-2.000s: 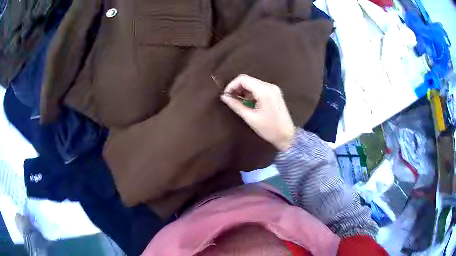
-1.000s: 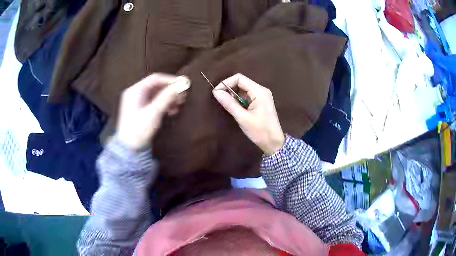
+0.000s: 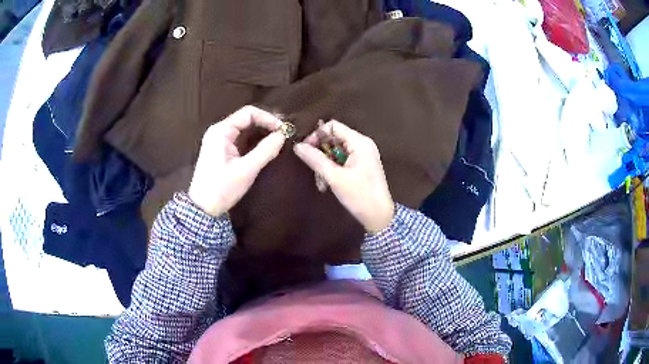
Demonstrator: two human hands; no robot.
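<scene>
My left hand [image 3: 238, 156] pinches a small gold-toned shank button [image 3: 287, 129] between thumb and fingertip, above the brown jacket [image 3: 349, 92]. My right hand [image 3: 352, 174] is just to its right, fingertips a short gap from the button. It holds a small tool with a green glint, likely thread snips [image 3: 336, 153], against the palm. Its thumb and finger are pinched together at the needle's place; the needle itself is hard to make out. A metal button [image 3: 179, 32] sits on the brown jacket at upper left.
Navy garments [image 3: 78, 231] lie under the jacket at both sides. White cloth [image 3: 541, 114] is on the right of the table, with a red plastic bag [image 3: 566, 27] and a blue plastic bag [image 3: 633, 92] beyond. Clear plastic bags [image 3: 601, 249] lie beside the table.
My left hand came into view from the left and moved in close to my right hand; its button now shows clearly. The long thin needle line seen earlier above my right fingertips no longer shows clearly.
</scene>
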